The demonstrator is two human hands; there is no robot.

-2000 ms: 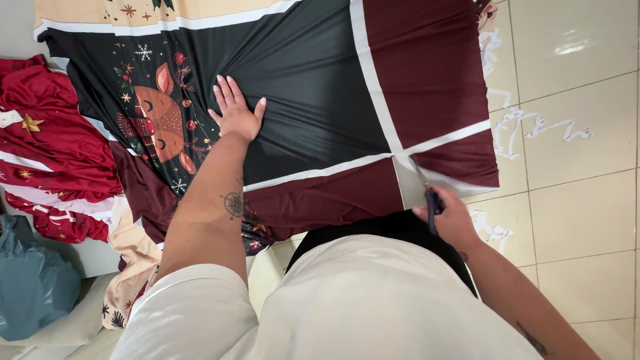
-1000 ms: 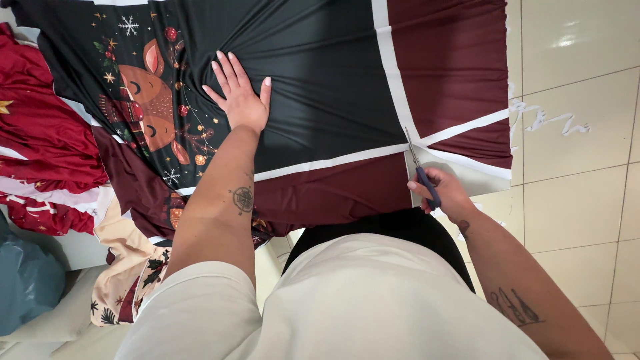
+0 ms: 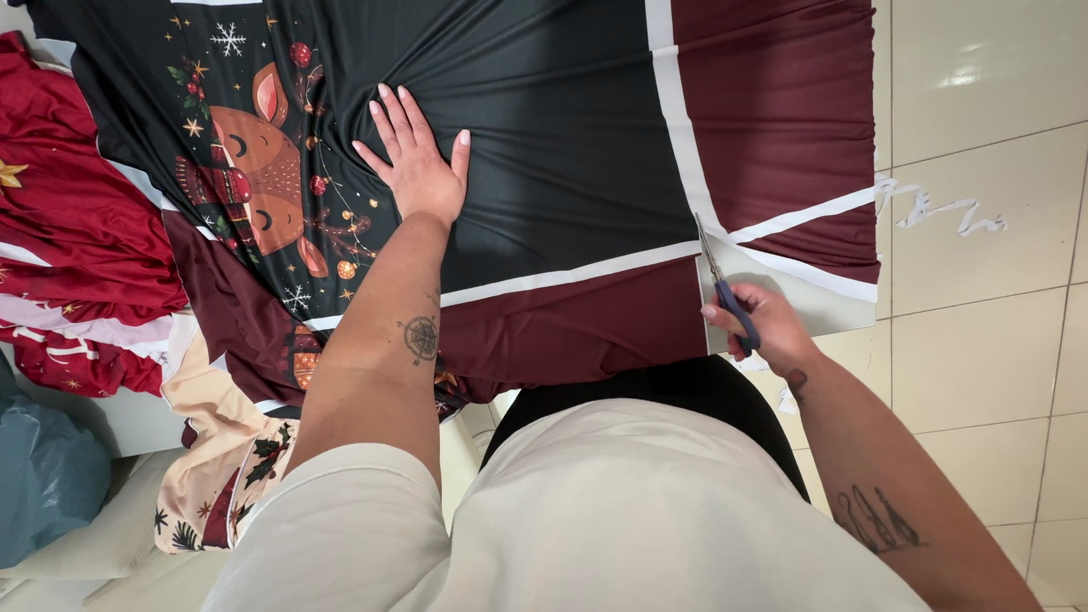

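Observation:
Printed fabric point(image 3: 561, 153) lies over a table: a black panel with a reindeer print, and maroon panels divided by white strips. My left hand point(image 3: 425, 174) rests flat on the black panel with its fingers spread. At the right, my right hand point(image 3: 761, 319) grips scissors point(image 3: 733, 308) by their dark blue handles. The scissor blades lie at the white strip point(image 3: 677, 127), near the corner where the black and maroon panels meet. A cut opening runs below that corner, and the pale table top point(image 3: 816, 304) shows through it.
Red printed fabric point(image 3: 85, 204) is heaped at the left, with cream printed fabric point(image 3: 204, 459) hanging below it. A blue-grey plastic bag point(image 3: 51, 476) sits at the lower left. White fabric scraps point(image 3: 943, 208) lie on the tiled floor point(image 3: 977, 357) at the right.
The scissors have moved from the right part of the cut to the corner at the black panel. My left hand stays flat on the fabric. The view has shifted somewhat.

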